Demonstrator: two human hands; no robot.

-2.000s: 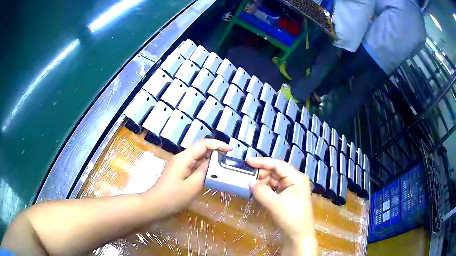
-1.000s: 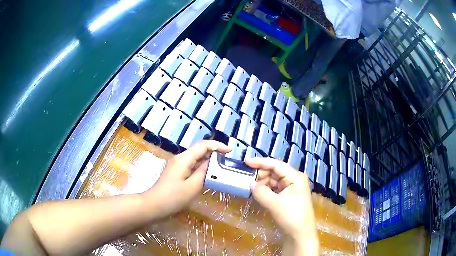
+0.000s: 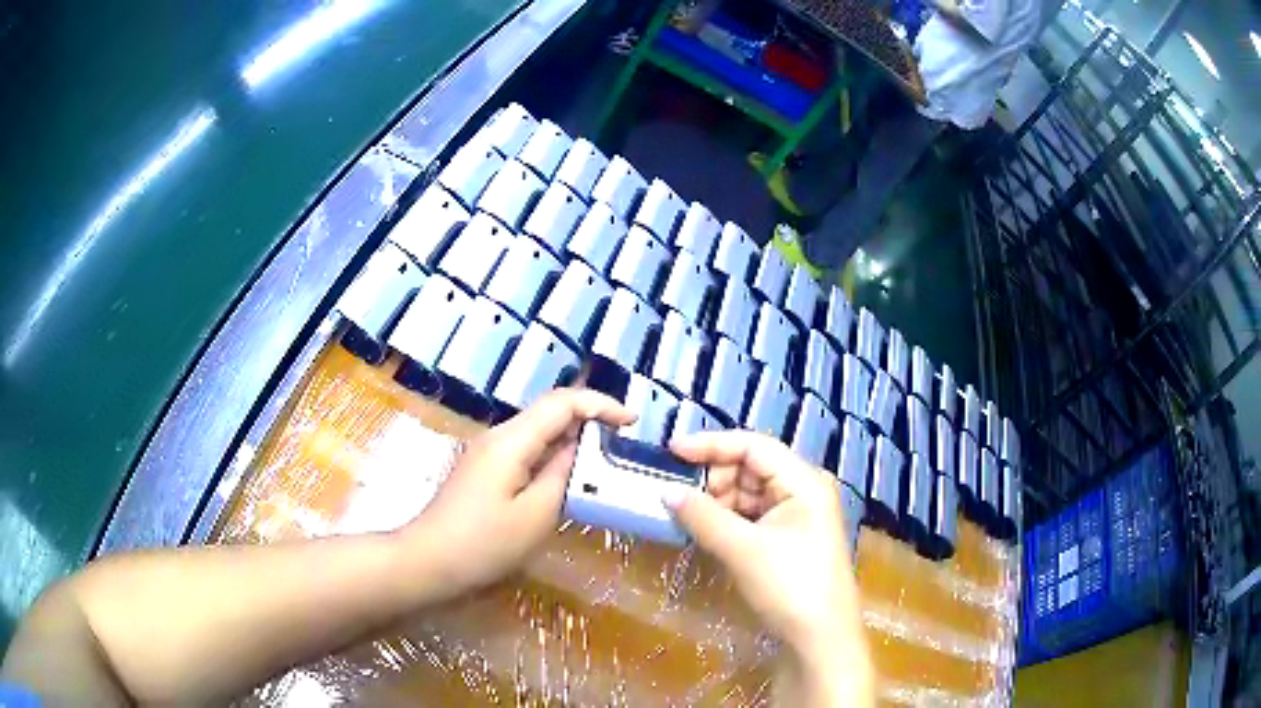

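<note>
A silver-grey housing (image 3: 618, 501) with a dark upper part and a small dark hole near its left end is held above the board. My left hand (image 3: 515, 484) grips its left end. My right hand (image 3: 769, 533) grips its right end, with the thumb on the silver face. Behind my hands, several slanted rows of silver housings (image 3: 523, 273) with black lower ends stand close together on the orange board (image 3: 553, 622). Shiny wrinkled clear film covers the board.
A glossy green conveyor belt (image 3: 125, 180) and grey side rail (image 3: 311, 249) lie at left. A blue crate (image 3: 1106, 553) sits above a yellow block (image 3: 1099, 678) at right. A dark rack (image 3: 1120, 180), a green-framed bench (image 3: 740, 94) and a person (image 3: 954, 69) are behind.
My right thumb has shifted left onto the housing's silver face; the housing stays in nearly the same place. The person in the background has moved and turned.
</note>
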